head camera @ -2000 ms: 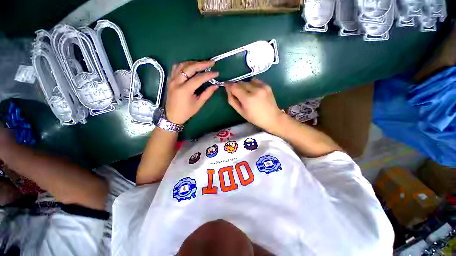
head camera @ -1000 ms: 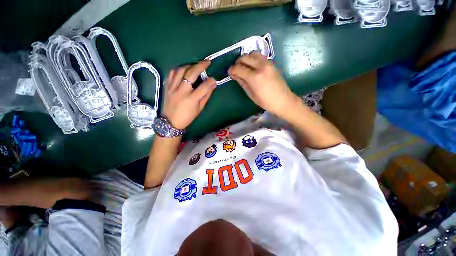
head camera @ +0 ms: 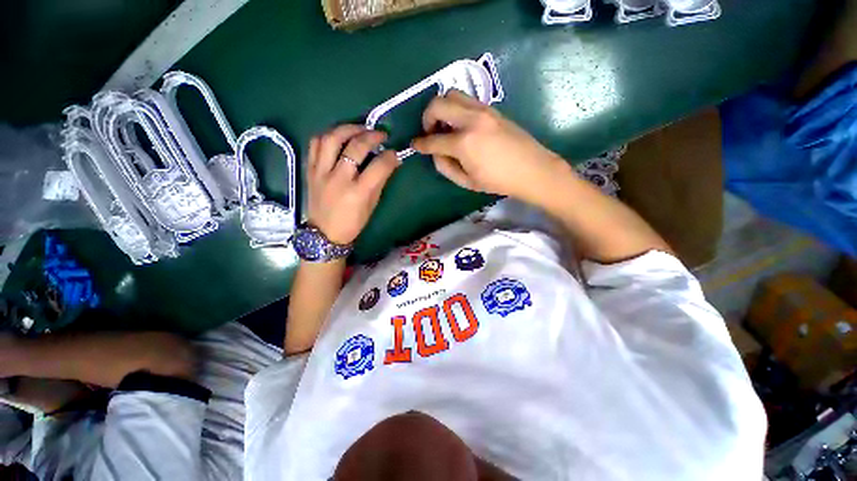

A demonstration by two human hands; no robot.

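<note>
A white loop housing lies over the green bench in front of me, its round disc end to the right and its rounded loop end to the left. My left hand, with a ring and a wristwatch, grips the loop end between thumb and fingers. My right hand has its fingertips pinched at the near arm of the housing, partly covering the disc. Whether a small part is between the right fingertips is hidden.
Overlapping white housings stand at the left, with a single housing beside them. A cardboard box is at the far edge. More housings are at the far right. A neighbour's arm and blue parts are at left.
My right hand has moved from near the loop end, over to the disc, then back along the near arm. My left hand stays on the loop end. The view has shifted slightly.
</note>
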